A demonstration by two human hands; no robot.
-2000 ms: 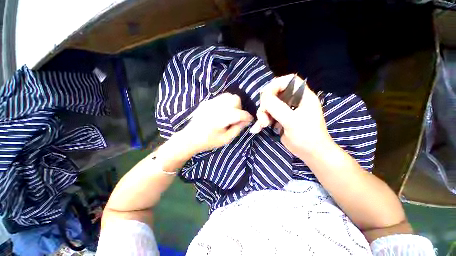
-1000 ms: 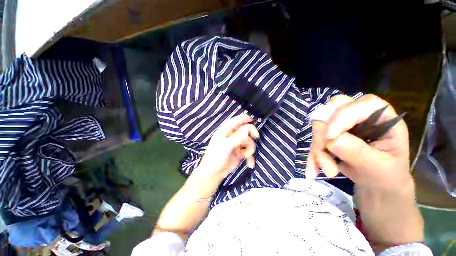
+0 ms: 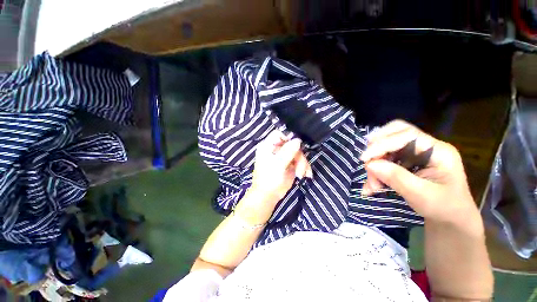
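Observation:
The navy-and-white striped garment (image 3: 235,121) lies bunched on the lap, with a plain black fabric piece (image 3: 303,118) on it. My left hand (image 3: 279,165) pinches the cloth at the lower edge of the black piece. My right hand (image 3: 412,162) is raised to the right, apart from the black piece, with thumb and forefinger close together. A dark object, blurred, perhaps snips (image 3: 415,154), lies in its palm. I cannot make out a needle or thread.
More striped garments (image 3: 35,147) hang at left beside a blue-edged stand (image 3: 156,118). The wooden-edged table (image 3: 194,29) is ahead. Clear plastic (image 3: 512,189) hangs at right. Mixed cloth (image 3: 29,265) and a white scrap (image 3: 134,256) are at lower left, by the green floor (image 3: 171,218).
My right hand has moved from beside my left hand out to the right, then slightly back left. My left hand has shifted to the lower edge of the black piece, which is now uncovered.

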